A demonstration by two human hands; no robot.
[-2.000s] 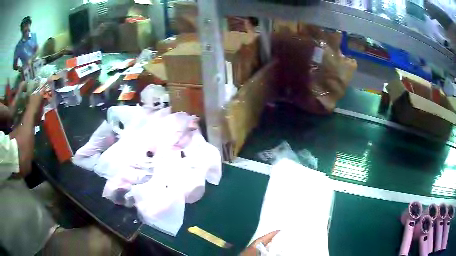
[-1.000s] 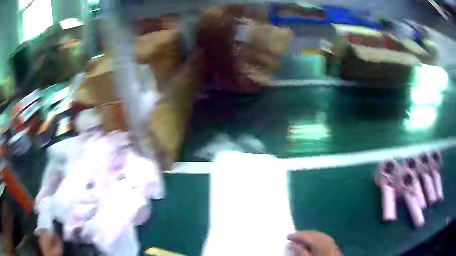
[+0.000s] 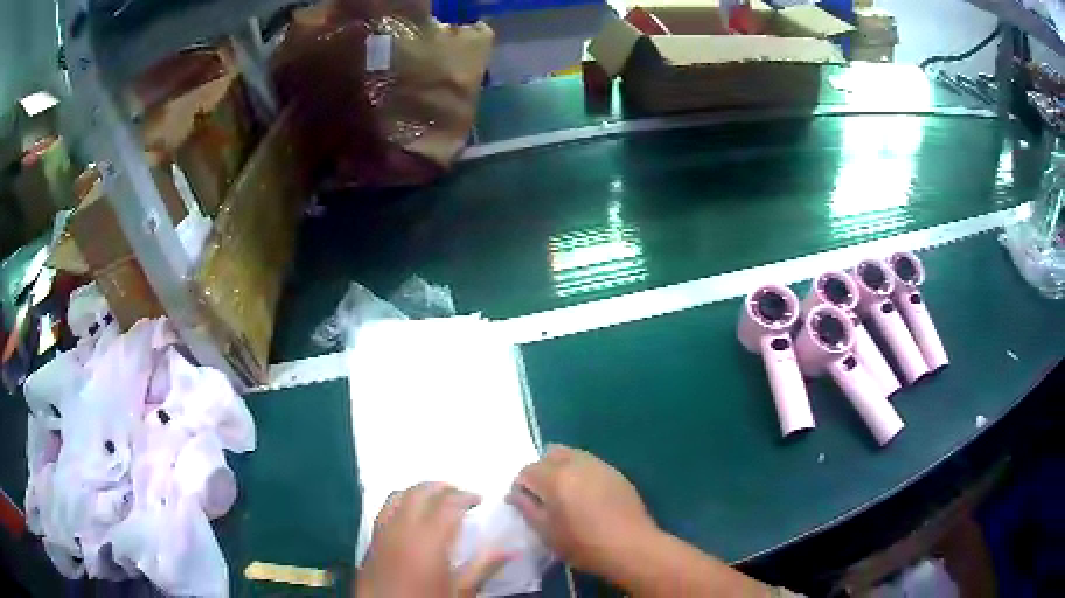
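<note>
A flat stack of white wrapping sheets (image 3: 434, 403) lies on the green table in front of me. My left hand (image 3: 415, 543) and my right hand (image 3: 578, 508) are both at its near end, close together. The fingers of both hands are on crumpled white sheet material, partly blurred. Whether anything is inside that material cannot be seen. Several bare pink handheld appliances (image 3: 787, 386) lie in a row to the right of the stack, round heads away from me.
A heap of wrapped units (image 3: 140, 450) lies at left. A yellow strip (image 3: 289, 574) is at the near edge. Clear plastic bags (image 3: 385, 306) lie behind the stack. A metal post (image 3: 146, 222), a large brown bag (image 3: 403, 94) and an open carton (image 3: 724, 76) stand farther back.
The view has turned right, so the stack and heap sit farther left. Both hands are now together on the near end of the stack; a second ago they were apart.
</note>
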